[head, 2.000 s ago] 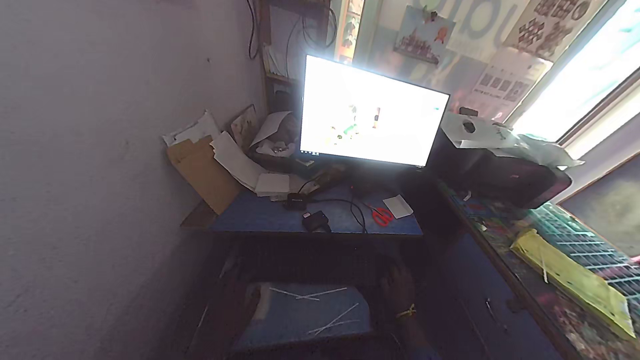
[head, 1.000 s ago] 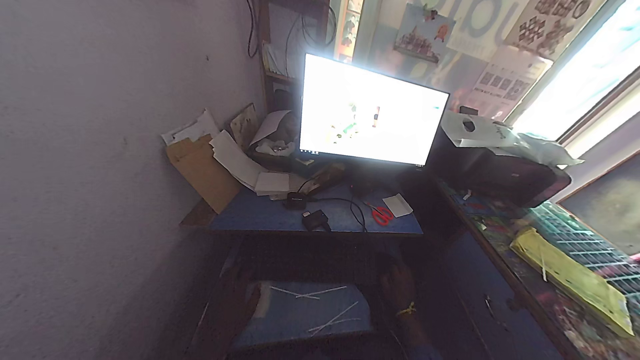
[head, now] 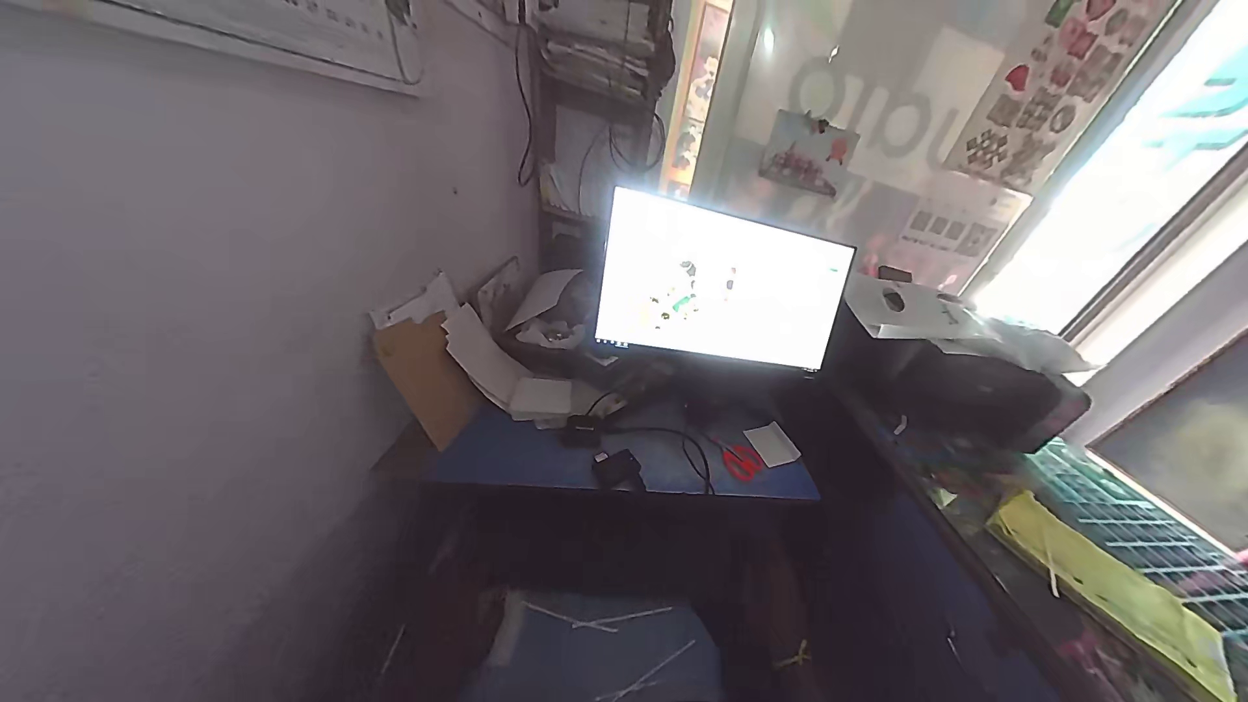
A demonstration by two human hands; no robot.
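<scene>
A lit computer monitor [head: 721, 281] stands at the back of a blue desk [head: 546, 463]. Below the desk's front edge, in deep shadow, my left hand [head: 468, 619] is at the left, beside a blue surface [head: 609, 643] with thin white strips on it. My right hand [head: 770, 575] is at the right of that surface, with a yellow band at its wrist. Fingers of both hands are too dark to make out, and so is anything under them. Red-handled scissors [head: 743, 463], a white paper [head: 772, 445] and a black adapter with a cable [head: 618, 471] lie on the desk.
A wall is close on the left. Papers and a brown envelope [head: 429, 380] lean at the desk's left end. On the right, a black printer [head: 975, 390] with papers on top stands on a side counter, near a yellow folded item [head: 1111, 585] and a green wire rack [head: 1131, 507].
The view has tilted upward. The hands show less clearly than in the earlier frames, where they rested on either side of the blue surface. The picture on the monitor has changed slightly.
</scene>
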